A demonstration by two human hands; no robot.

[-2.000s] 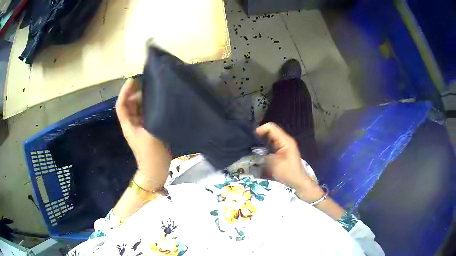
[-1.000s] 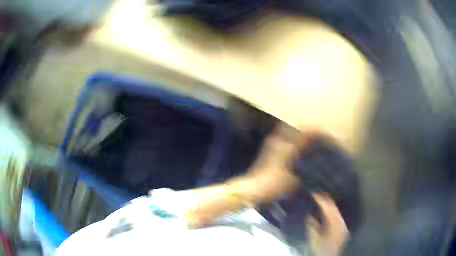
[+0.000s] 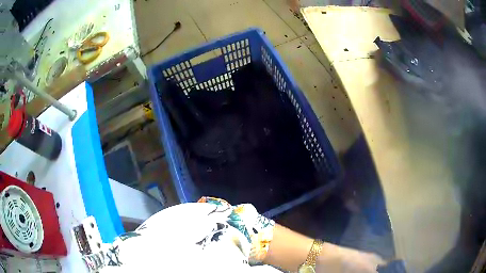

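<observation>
My left hand [image 3: 359,261] is blurred at the bottom edge, right of centre, and partly cut off; a gold watch is on its wrist. A small part of a black fabric piece [image 3: 393,266] shows at its fingers, held there; the rest of the piece is out of the picture. A blue slotted crate [image 3: 169,133] stands in the middle, with a dark heap of black pieces [image 3: 250,144] inside. My right hand is not in view.
A cardboard sheet [image 3: 367,106] lies at right, with black pieces [image 3: 410,61] on it. At left are a white table with a blue edge [image 3: 93,160], a dark bottle [image 3: 40,138], a red device [image 3: 50,218] and orange-handled scissors [image 3: 90,47].
The view has swung left, bringing the crate to the middle and the left-hand tables into view. My right hand has left the picture; my left hand is now at the bottom edge.
</observation>
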